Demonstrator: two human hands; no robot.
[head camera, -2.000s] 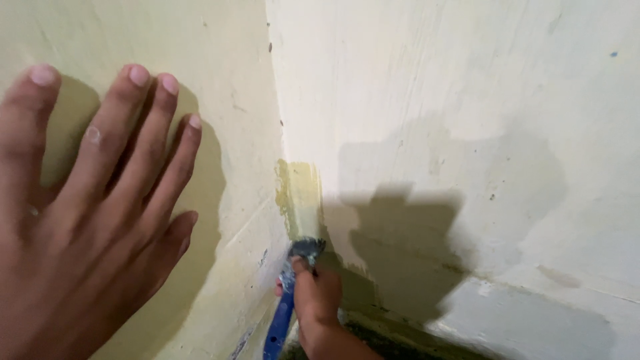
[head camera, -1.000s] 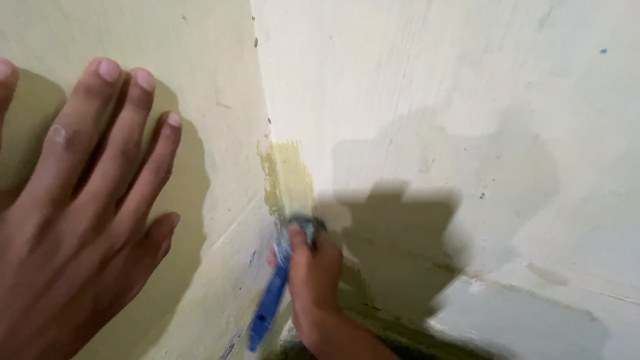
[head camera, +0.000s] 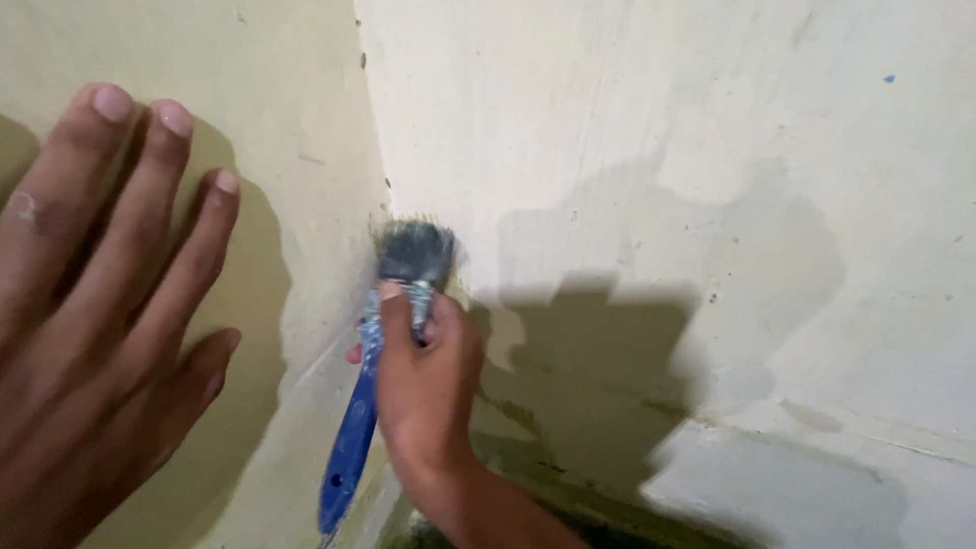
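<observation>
My right hand (head camera: 427, 358) grips a paintbrush with a blue handle (head camera: 351, 450) near its paint-spattered ferrule, handle pointing down. Its dark bristles (head camera: 415, 252), blurred, lie against the wall at the inner corner where two walls meet. Yellowish wet paint shows around the bristle tips; the brush covers most of that patch. On the left, my left hand (head camera: 114, 305) is spread on the greenish-yellow wall (head camera: 297, 91), fingers up and apart, holding nothing. A pale spot marks one of its fingers.
The cream right wall (head camera: 610, 99) bears small chips, a blue speck (head camera: 889, 78) and the shadow of the arm and brush. A ledge or seam line crosses it low on the right. Dark greenish patches (head camera: 595, 526) lie along its foot, beyond my forearm.
My right hand has moved the brush up the corner, over the yellowish patch that showed above the bristles before. My left hand stays spread on the left wall.
</observation>
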